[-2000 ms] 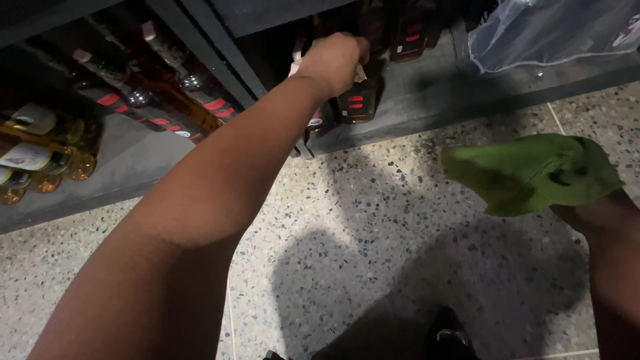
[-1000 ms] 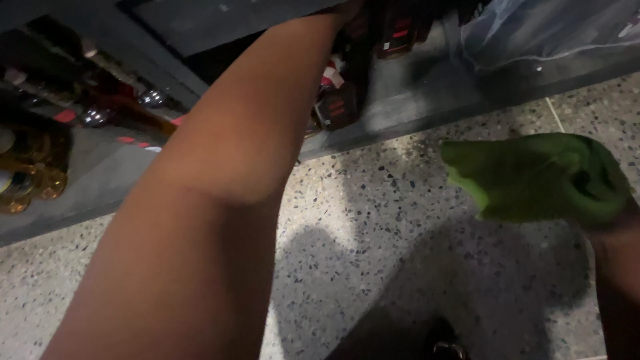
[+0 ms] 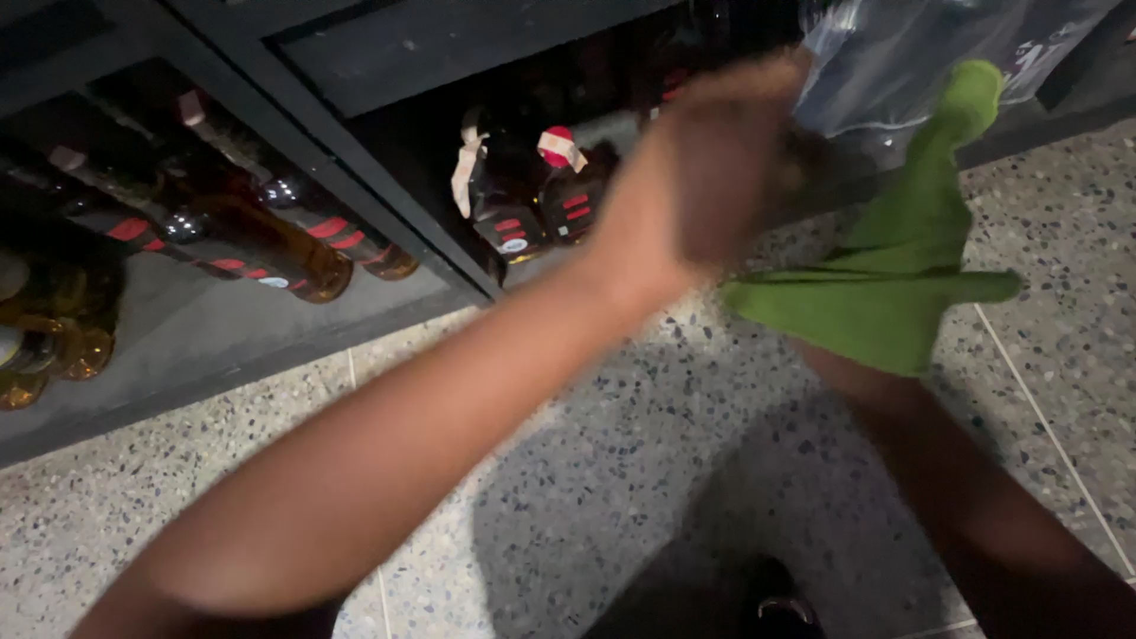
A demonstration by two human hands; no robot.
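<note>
My left hand [image 3: 701, 169] is blurred in front of the shelf opening, right of two dark glass bottles; whether it holds anything cannot be told. One bottle [image 3: 569, 200] has a red cap with a pale strip over it. The other bottle [image 3: 508, 222], with a pale strip at its neck, stands beside it near the shelf divider. A green cloth [image 3: 887, 275] drapes over my right hand, hiding its fingers, so only the wrist and forearm show below it. The cloth reaches up toward the plastic bag.
Several amber bottles [image 3: 306, 257] stand in the left compartment of the dark shelf, with rounder bottles [image 3: 84, 328] at far left. A clear plastic bag [image 3: 896, 67] lies on the shelf at upper right. The floor is speckled terrazzo [image 3: 586, 479], with a shoe [image 3: 781, 603] at the bottom.
My left hand has come out from deep in the shelf and moved right. My right hand with the green cloth has moved inward, closer to it. The two bottles show more fully.
</note>
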